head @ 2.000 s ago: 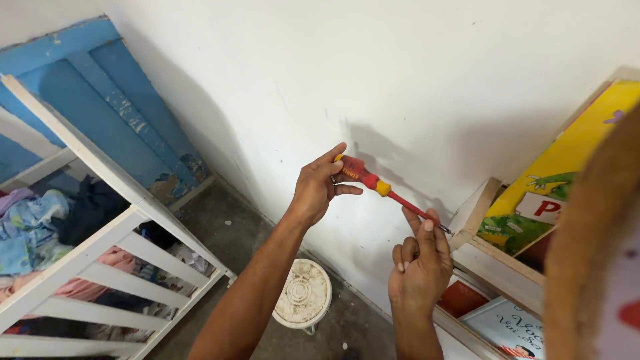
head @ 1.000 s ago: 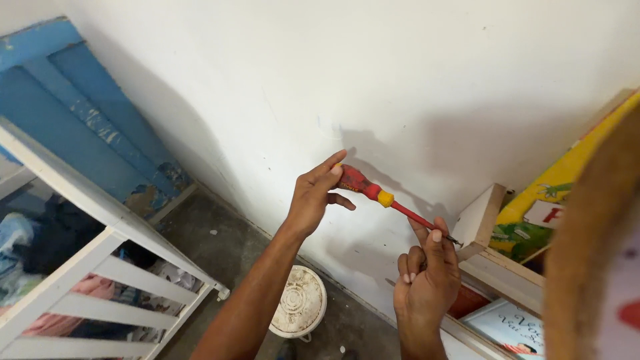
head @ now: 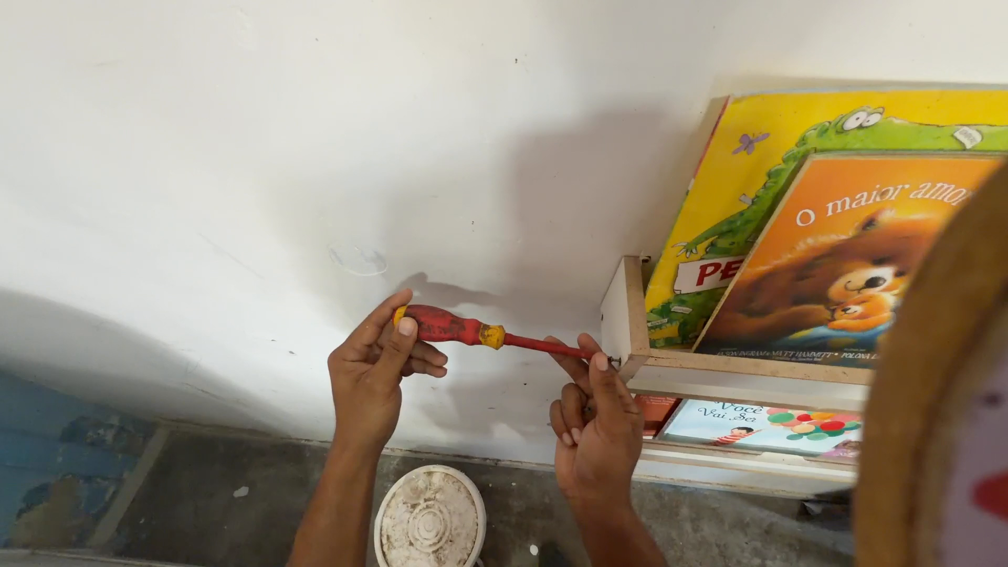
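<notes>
A screwdriver [head: 453, 325] with a red and yellow handle and a red sleeved shaft lies nearly level in front of the wall. My left hand [head: 374, 370] grips the butt of its handle between thumb and fingers. Around the shaft near the tip are the thumb and fingers of my right hand [head: 598, 425]. The tip meets a small dark screw [head: 616, 360] at the end panel [head: 626, 315] of a white wall shelf. How far the screw sits in the panel cannot be told.
Picture books [head: 835, 291] stand on the upper shelf, more books [head: 756, 421] on the one below. A round white stool [head: 430, 516] is on the floor by the wall. A brown-edged object [head: 906, 394] blocks the right side. Blue peeling wood [head: 63, 457] is at lower left.
The view has turned to the right, showing more of the books; the white slatted crib has left it. Both hands keep their hold on the screwdriver, whose tip now reaches the shelf's end panel.
</notes>
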